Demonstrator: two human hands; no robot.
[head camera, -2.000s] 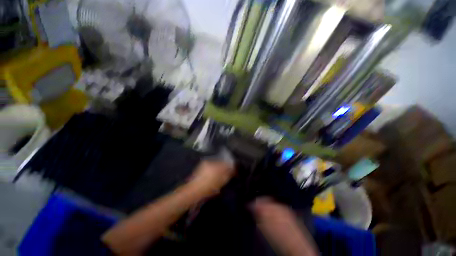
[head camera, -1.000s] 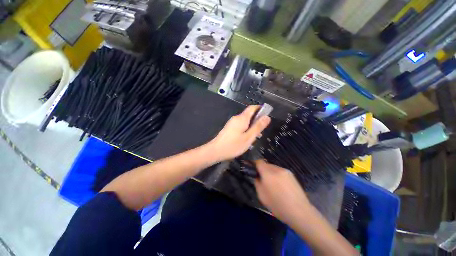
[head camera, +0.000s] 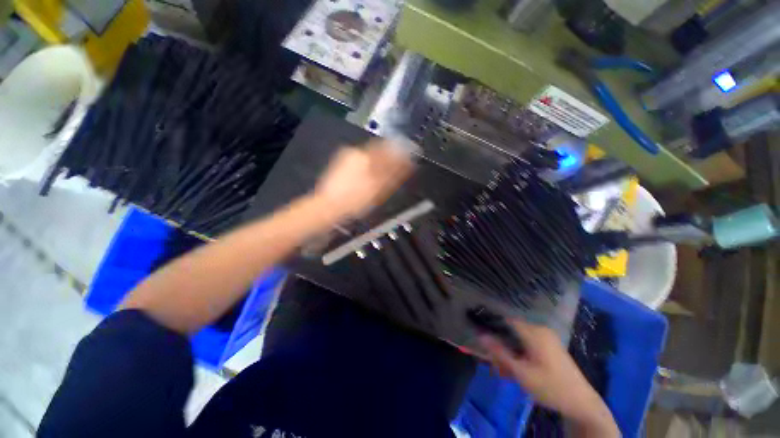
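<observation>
A silver loading bar (head camera: 379, 232) lies on the dark table (head camera: 299, 167) in front of me, with several small blocks along its near edge. A few black cables (head camera: 409, 278) lie just below it, running toward the table's front edge. My left hand (head camera: 363, 178) is blurred above the bar, fingers curled; whether it holds anything cannot be told. My right hand (head camera: 523, 349) is at the table's front edge, closed around a dark bundle (head camera: 496, 332), likely black cables. A fanned pile of black cables with bright tips (head camera: 513, 244) lies on the right of the table.
A dense black cable bundle (head camera: 171, 137) covers the left side. Behind stand a spare mould block (head camera: 346, 34), the steel mould (head camera: 487, 124) and green platen (head camera: 479, 56) with blue-handled pliers (head camera: 629, 115). Blue crates (head camera: 637, 342) are below; white tubs (head camera: 43, 103) stand at both sides.
My left hand has moved left and up, and the silver bar now lies exposed on the table. My right hand has moved right and down to the front edge with the dark bundle.
</observation>
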